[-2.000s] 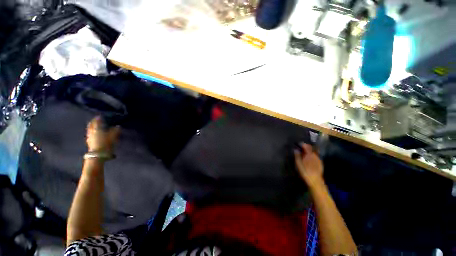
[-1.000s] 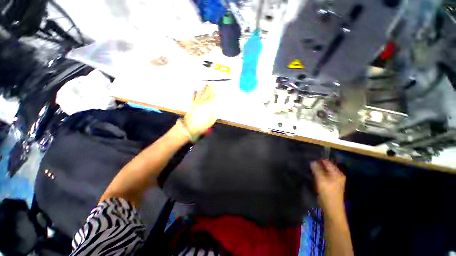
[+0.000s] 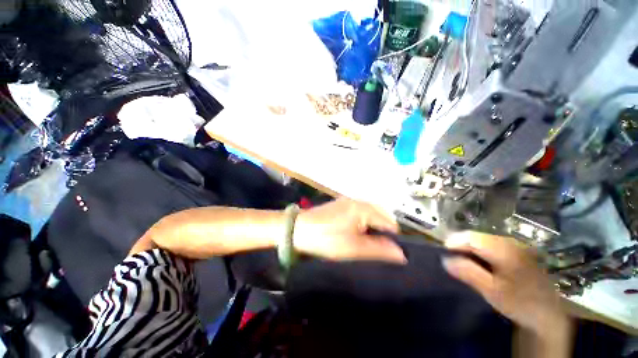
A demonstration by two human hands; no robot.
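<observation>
A black garment (image 3: 392, 294) lies across the lap and rises to the table edge. My left hand (image 3: 343, 231) grips its upper edge, thumb on top. My right hand (image 3: 490, 269), a little blurred, grips the same edge further right. A short stretch of cloth shows between the hands, just in front of the button-sewing machine head (image 3: 490, 133). The metal clamp parts (image 3: 427, 187) sit under the head, beyond the cloth. A blue strip (image 3: 409, 138) hangs at the needle area. No button can be made out on the held cloth.
A dark garment pile (image 3: 119, 203) with three gold dots lies at left. On the table (image 3: 308, 164) are loose gold buttons (image 3: 332, 103), a dark thread spool (image 3: 367, 103), a yellow-and-black tool (image 3: 344, 131) and a thin dark sliver. A blue plastic bag (image 3: 348, 45) and green tin (image 3: 404, 24) stand behind.
My left hand has moved from the table edge onto the garment's edge. Both hands now hold the cloth close together, raised toward the machine. The view has shifted.
</observation>
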